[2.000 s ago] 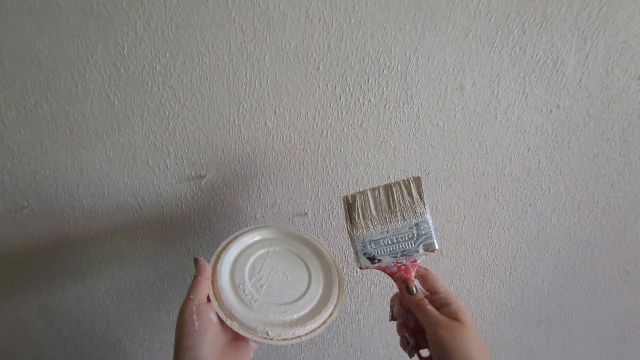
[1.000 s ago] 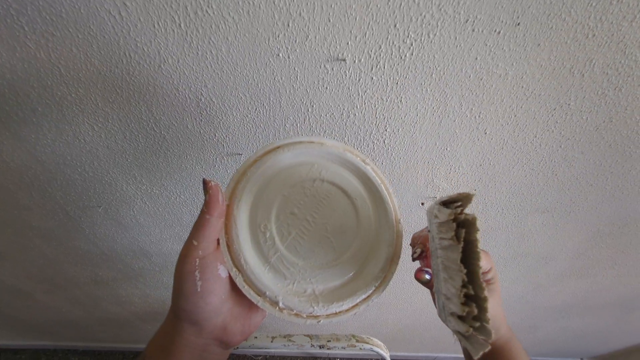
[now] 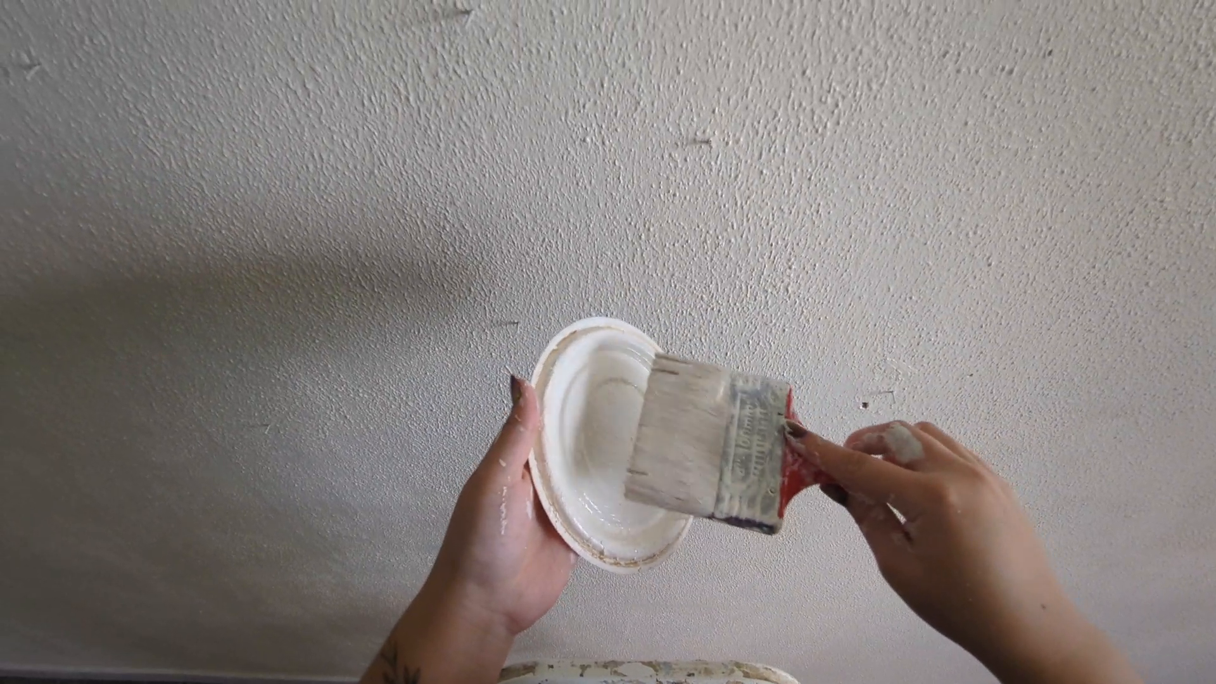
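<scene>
My left hand [image 3: 508,522] holds a round white plastic lid [image 3: 594,427] by its left rim, tilted, with wet white paint on its face. From the right, my right hand [image 3: 936,513] grips the red handle of a wide flat paintbrush [image 3: 708,442] between thumb and fingers. The paint-coated bristles point left and overlap the lid's right side; whether they touch it cannot be told. White paint marks both hands and the brush's metal ferrule.
A rough-textured, off-white wall [image 3: 760,190] fills the background, with small nails or hooks [image 3: 701,142] in it. A paint-spattered whitish edge [image 3: 646,673] shows at the bottom centre.
The brush has turned from bristles up, two seconds ago, to bristles pointing left, and now overlaps the lid. The lid has tilted from nearly face-on to a narrower oval.
</scene>
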